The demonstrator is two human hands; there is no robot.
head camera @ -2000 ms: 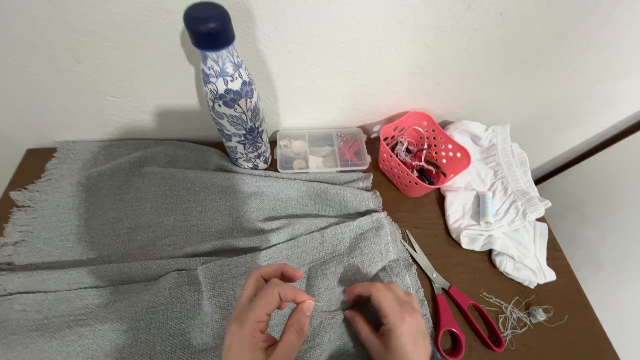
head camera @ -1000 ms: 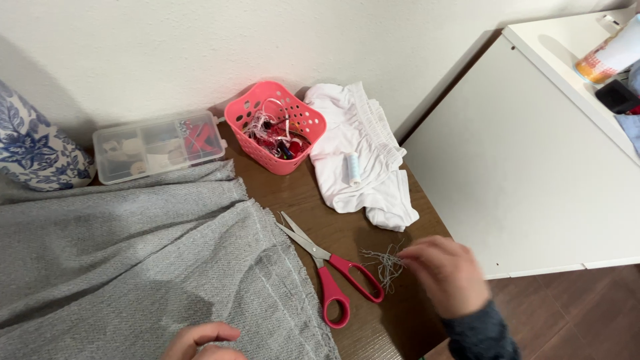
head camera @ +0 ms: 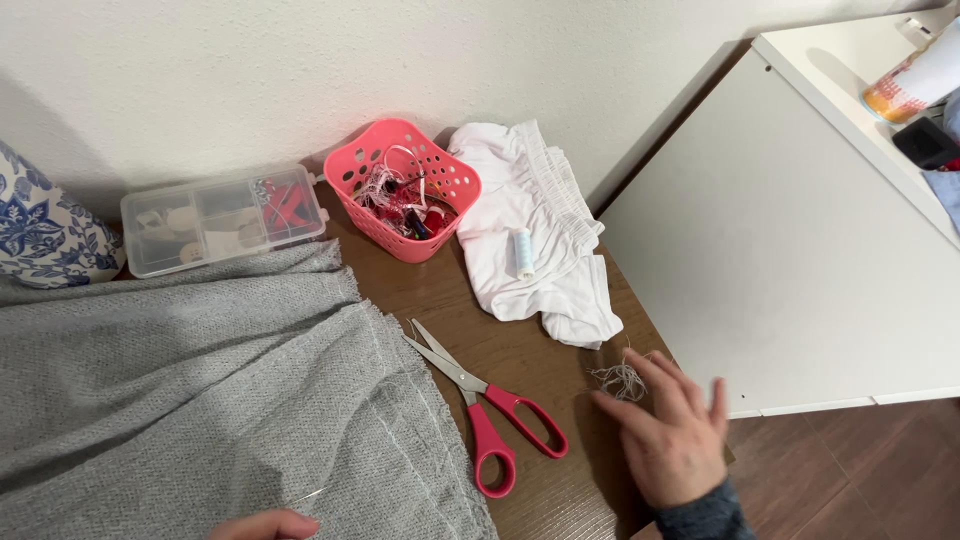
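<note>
My right hand (head camera: 671, 427) is over the table's right edge, fingers spread around a small tangle of grey thread (head camera: 621, 381); whether the fingertips touch it is hard to tell. At the bottom edge only part of my left hand (head camera: 266, 525) shows, over the grey woven fabric (head camera: 225, 390); its grip is hidden. A thin needle (head camera: 307, 496) lies or is held just above that hand. Scissors with red handles (head camera: 480, 405) rest between the fabric and the thread, blades slightly apart. A spool of pale blue thread (head camera: 523, 253) lies on a white elastic-waisted garment (head camera: 525, 217).
Along the wall stand a patterned bottle (head camera: 49, 217), a clear compartment box (head camera: 225, 217) and a pink perforated basket (head camera: 401, 191) of threads. A white cabinet (head camera: 765, 247) borders the wooden table (head camera: 555, 502) on the right.
My right hand has left the grey fabric and reached over to the thread tangle, where its fingers are now spread. My left hand is lower in view. The view has swung right.
</note>
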